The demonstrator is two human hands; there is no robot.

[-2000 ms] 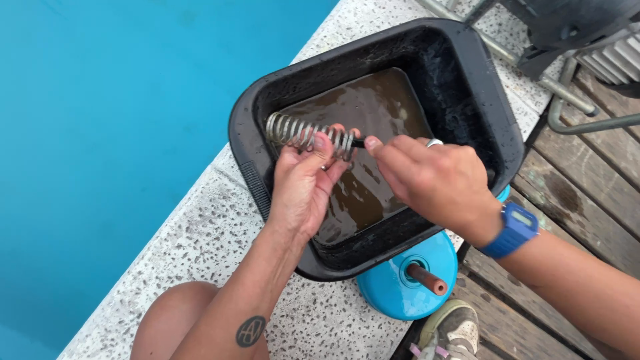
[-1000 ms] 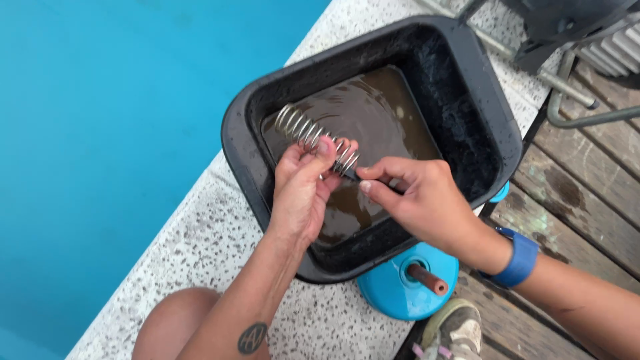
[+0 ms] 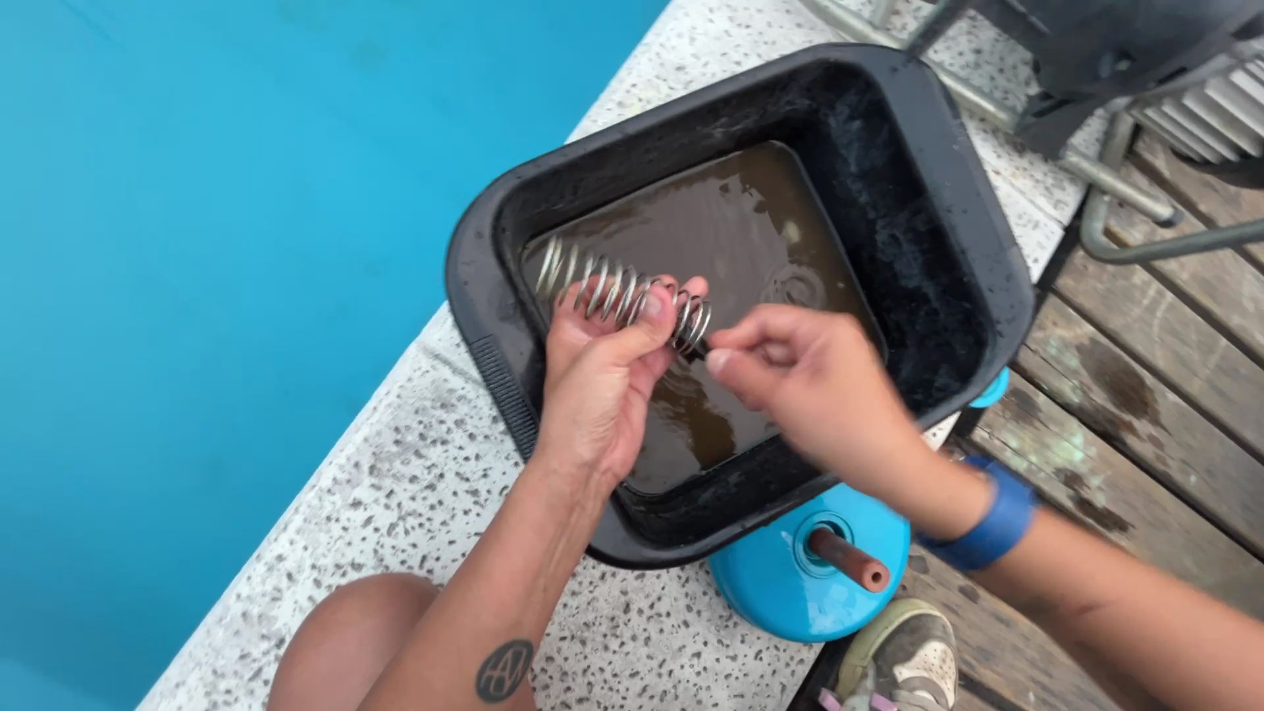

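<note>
My left hand [image 3: 607, 370] is closed around a metal coil spring [image 3: 602, 281], thumb on top, over a black plastic basin [image 3: 928, 227]. The spring lies tilted, its far end toward the upper left. At its lower right end, my right hand [image 3: 800, 370] pinches a small dark piece, mostly hidden by the fingers; what it is I cannot tell. Brown, murky water [image 3: 701, 222] covers the bottom of the basin beneath both hands.
The basin rests on a speckled stone pool edge [image 3: 395, 494], beside blue water [image 3: 247, 197]. Below it sits a round blue object [image 3: 780, 583] with a brown rod [image 3: 849, 561]. A metal tube frame [image 3: 1116, 188] and dark machine stand upper right, over wooden decking [image 3: 1106, 434].
My right hand has shifted slightly around the spring's lower right end. The spring stays in my left hand, and fresh ripples show on the water to its right.
</note>
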